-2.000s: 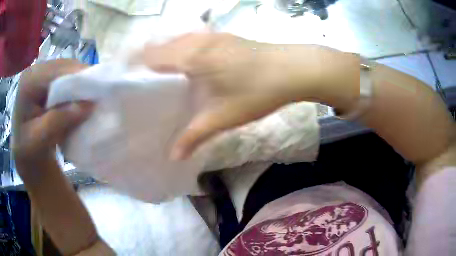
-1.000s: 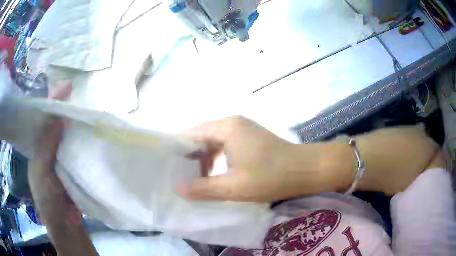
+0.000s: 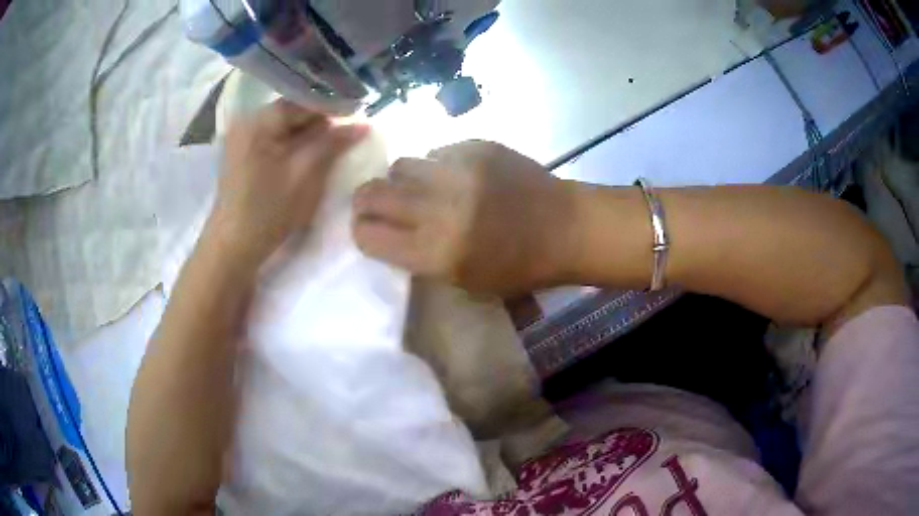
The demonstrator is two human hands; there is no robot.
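White smooth fabric (image 3: 343, 353) hangs from both hands down over the table's front edge toward the lap, with a beige-grey layer (image 3: 469, 348) beside it on the right. My left hand (image 3: 287, 166) holds the fabric's upper edge just in front of the sewing machine head. My right hand (image 3: 453, 217) is closed on the fabric to the right of my left hand, its fingers curled. The machine head (image 3: 292, 45) shows at the top with its blue stripe and lit needle area; the fabric edge at the needle is blurred.
Cream cloth pieces (image 3: 60, 131) lie on the left of the table. A measuring strip (image 3: 595, 328) runs along the front edge. Red and yellow-green snips (image 3: 832, 34) lie at the far right, with thin threads (image 3: 806, 121) across the table edge nearby.
Both hands have brought the fabric from lower left up toward the machine head. The view has shifted so the machine head shows larger. The fabric now hangs down toward the lap.
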